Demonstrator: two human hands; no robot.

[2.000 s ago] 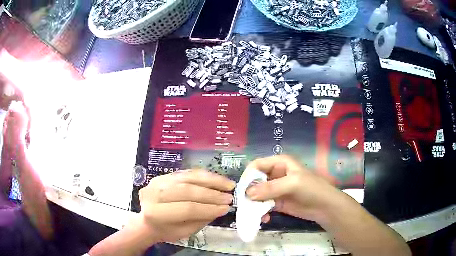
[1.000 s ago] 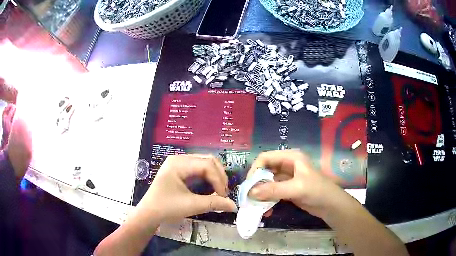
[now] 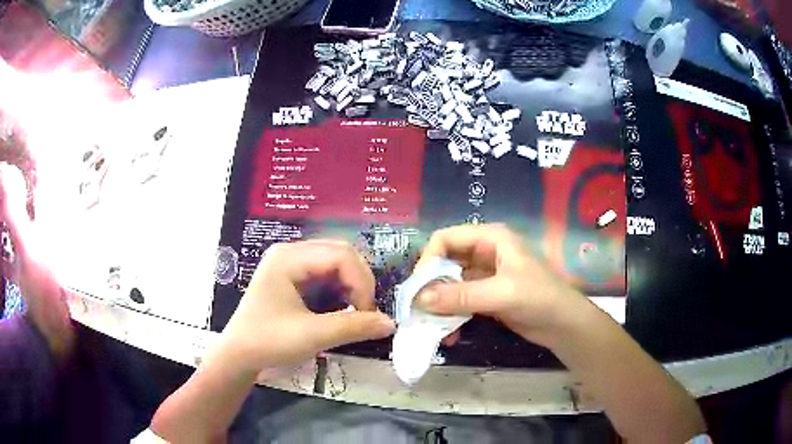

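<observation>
My right hand (image 3: 491,282) holds a white rounded plastic housing (image 3: 419,334) near the table's front edge, its thumb at the housing's upper opening and its narrow end pointing down. My left hand (image 3: 308,303) is just left of the housing, fingers curled and thumb tip close to its side. A tiny pale spot shows between those fingers; I cannot tell if it is a held piece or whether the thumb touches the housing. Small white-and-black insert pieces (image 3: 434,91) lie heaped at the top of the mat. One loose piece (image 3: 607,218) lies at right.
Black-and-red printed packaging (image 3: 339,186) covers the table. A white sheet (image 3: 187,208) at left bears several white-and-dark parts. At the back are a perforated basket (image 3: 239,16), a phone (image 3: 360,14), a blue-green bowl (image 3: 556,12) and squeeze bottles (image 3: 667,48). Another person's arm (image 3: 39,269) is at far left.
My left fingers, earlier stretched out against the housing, are now curled back with the thumb extended. My right hand keeps the housing. The view has shifted, so the table appears higher up.
</observation>
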